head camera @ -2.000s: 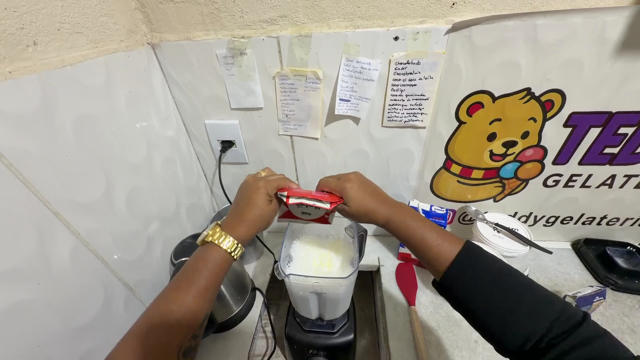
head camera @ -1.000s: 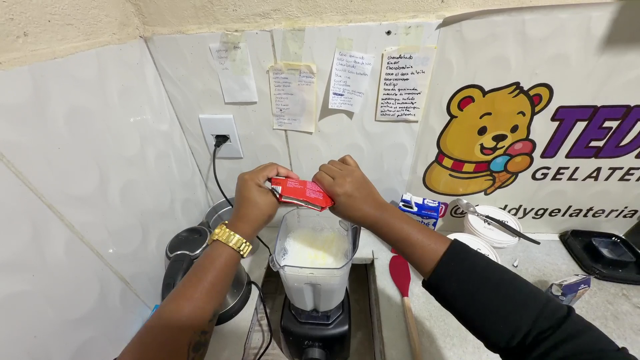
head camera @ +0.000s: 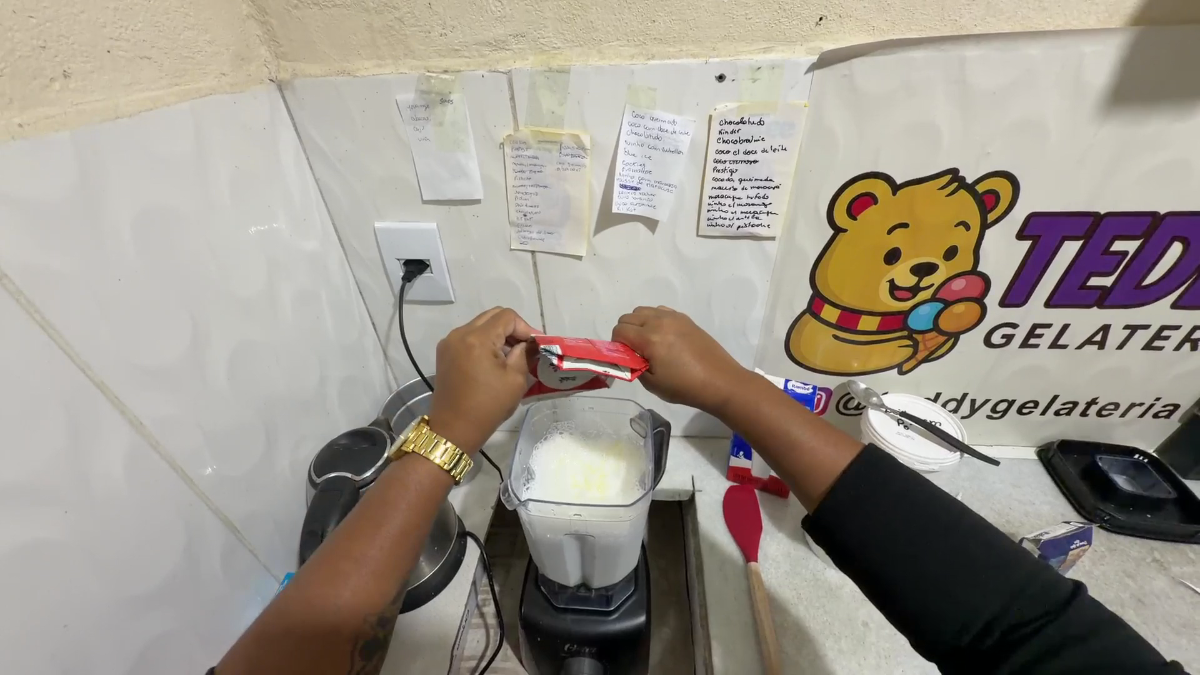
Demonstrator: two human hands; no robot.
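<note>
Above the mouth of a clear blender jar (head camera: 586,525), both hands hold a red packet (head camera: 600,354), tilted on its side. My left hand (head camera: 483,375), with a gold watch at the wrist, pinches the packet's left end. The right end is gripped by my right hand (head camera: 680,361), below a black sleeve. A frothy white liquid (head camera: 586,464) with pale yellow patches fills much of the jar. The jar stands on a black blender base (head camera: 586,623). Whether anything is flowing from the packet cannot be seen.
An electric kettle (head camera: 441,553) stands left of the blender, near a power cord. A red spatula (head camera: 743,525) lies to the right. Farther right are a white tub (head camera: 914,431) with a spoon (head camera: 923,427) across it, a black tray (head camera: 1116,492) and a small box (head camera: 1059,544).
Both hands still hold the red packet over the jar. The packet's printed face showed upright two seconds ago; its edge now faces the view more.
</note>
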